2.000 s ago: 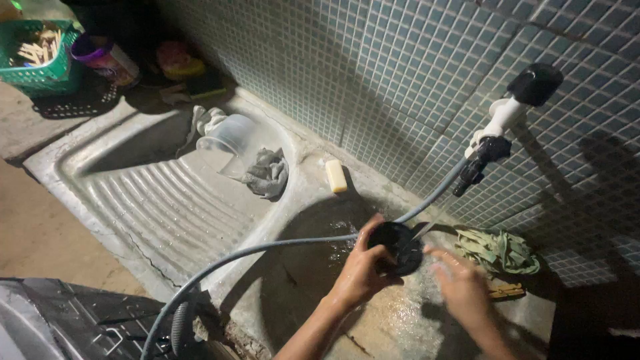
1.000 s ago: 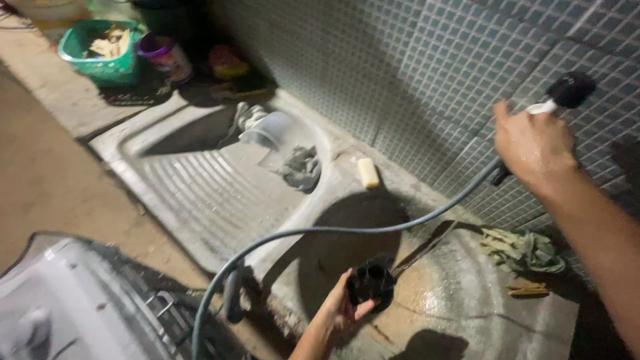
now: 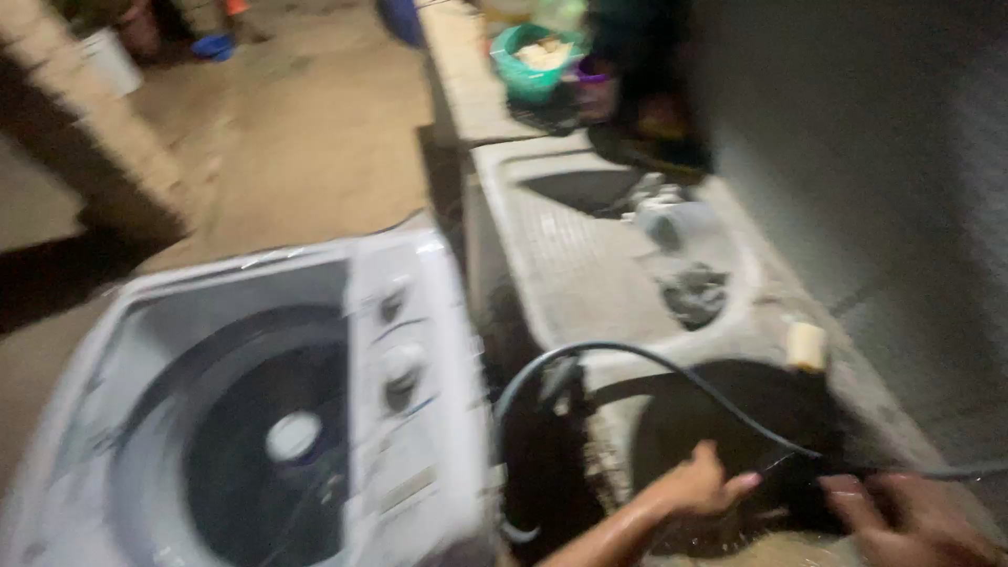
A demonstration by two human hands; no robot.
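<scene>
My left hand (image 3: 703, 482) is over the round basin of the concrete sink, its thumb and fingers apart. Whether it still has hold of the black plastic part is too blurred to tell, as that area is very dark. At the lower right my right hand (image 3: 913, 512) hangs blurred, its fingers bent close to a dark shape; its grip is unclear. A grey hose (image 3: 630, 349) arches from beside the washing machine across the basin and on towards the right edge, passing just above both hands.
An open-topped washing machine (image 3: 417, 315) stands at left. The ribbed washboard sink (image 3: 583, 291) holds a clear plastic container (image 3: 689, 228) and wet grey cloth (image 3: 697, 291). A bar of soap (image 3: 806, 346) lies on the ledge. Beyond are a green basket (image 3: 529, 75) and a purple-rimmed pot (image 3: 596, 90).
My right hand has come down from the wall tap to the basin, near my left hand. The view has swung left, bringing in the washing machine's tub.
</scene>
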